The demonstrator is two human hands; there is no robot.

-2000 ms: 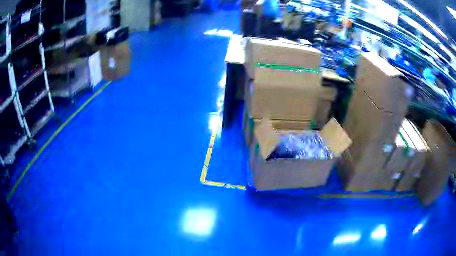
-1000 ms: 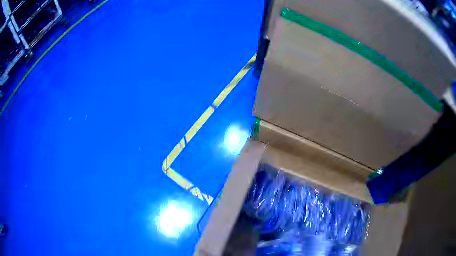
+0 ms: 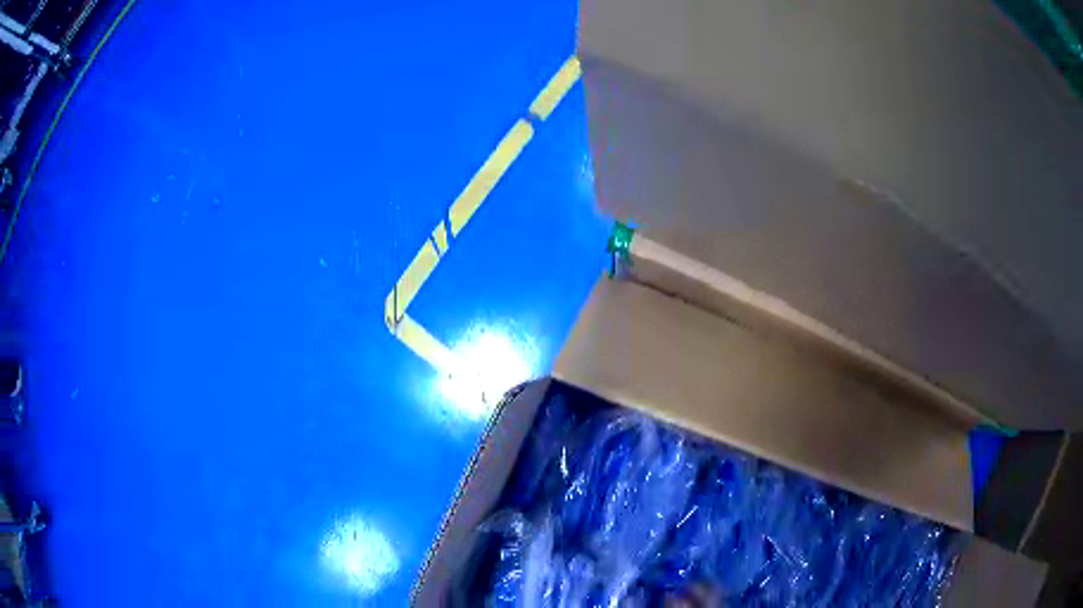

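Observation:
An open cardboard carton point(image 3: 760, 386) stands at the lower right, cut off by the bottom edge. It is filled with bagged units point(image 3: 713, 511), dark blue pieces in shiny crinkled clear plastic packed close together. One carton flap point(image 3: 493, 475) hangs outward on the left side. A small reddish-brown blur shows among the bags at the bottom edge; I cannot tell whether it is part of a hand. Neither of my hands can be made out.
A tall cardboard carton point(image 3: 819, 154) rises right behind the open one, with green tape point(image 3: 1051, 42) at the top right. Blue floor point(image 3: 238, 297) with a yellow marking line point(image 3: 487, 184) lies left. A wire rack point(image 3: 30, 48) shows at the far upper left.
The view has moved in close to the open carton and tilted down. The carton and its bagged units now look much larger, and the benches and side cartons have left the picture.

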